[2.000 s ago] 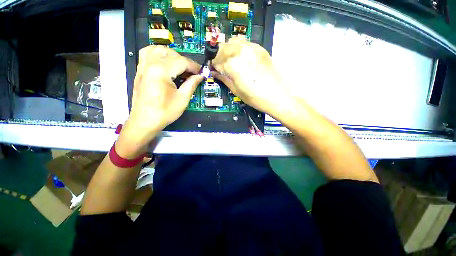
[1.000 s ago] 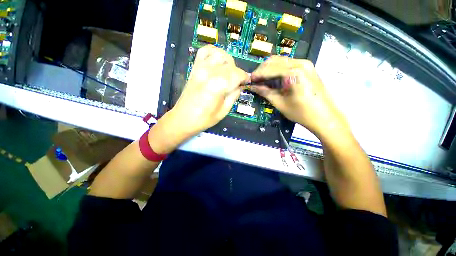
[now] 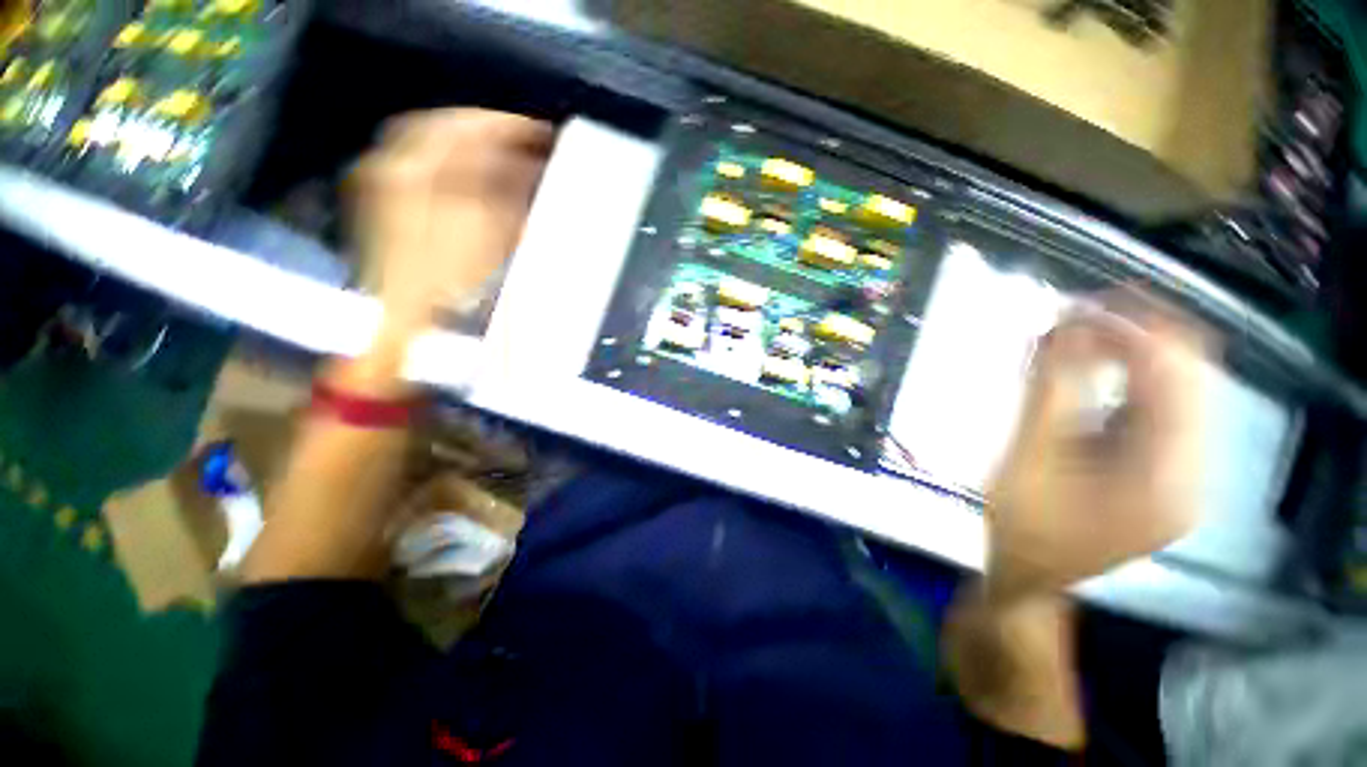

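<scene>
The black carrier (image 3: 630, 337) lies on the conveyor in front of me, holding green circuit boards (image 3: 810, 270) with yellow blocks and pale parts. A thin wire lead (image 3: 903, 454) shows at its lower right corner. My left hand (image 3: 442, 202), with the red wrist band (image 3: 360, 405), is blurred, left of the carrier and off the boards. My right hand (image 3: 1117, 435) is blurred over the bright metal plate, right of the carrier. Whether either hand holds anything cannot be told.
Another carrier with boards (image 3: 150, 90) is at the upper left. A large cardboard box (image 3: 1020, 68) and a tray of dark reddish bundles (image 3: 1292, 165) are behind the line. The conveyor's front rail (image 3: 675, 472) runs across. An open carton (image 3: 158, 540) is low at left.
Both hands have left the boards, the left going left and the right going right. The view has turned, bringing the other carrier and the box behind the line into sight.
</scene>
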